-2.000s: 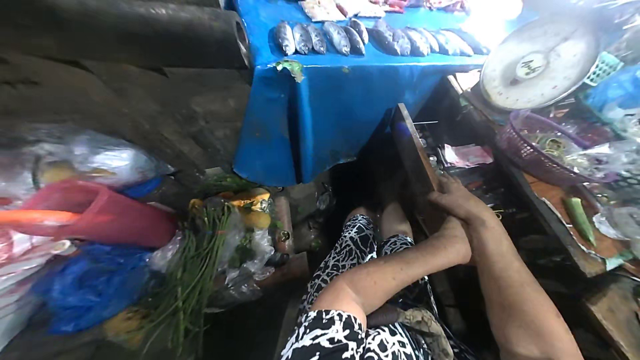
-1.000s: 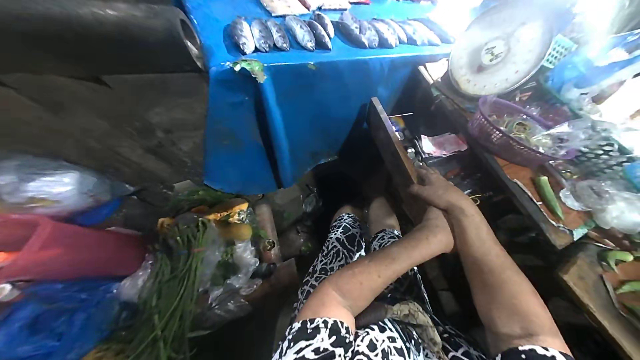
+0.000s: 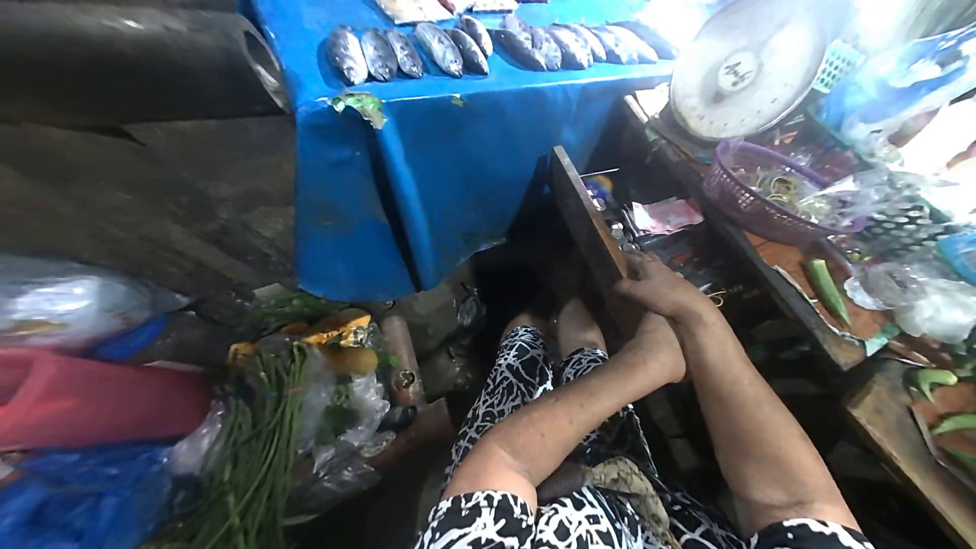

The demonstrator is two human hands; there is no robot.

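A wooden drawer (image 3: 585,217) stands pulled out at centre right, with coins (image 3: 619,235) and a pinkish banknote (image 3: 667,216) inside. My right hand (image 3: 662,288) rests on the top edge of the drawer front, its fingers bent over the wood. Below it, my left hand (image 3: 637,309) is mostly hidden behind the right wrist and forearm, against the drawer front; its fingers do not show. The two forearms cross near the wrists.
Fish (image 3: 438,49) lie in rows on a blue-covered table (image 3: 473,152). A weighing scale (image 3: 747,69), a purple basket (image 3: 762,191) and green vegetables (image 3: 827,290) sit at right. A red plastic container (image 3: 99,400), long green stalks (image 3: 259,442) and plastic bags lie at left.
The view has shifted a little. Both hands remain at the drawer front, and the drawer stays pulled out.
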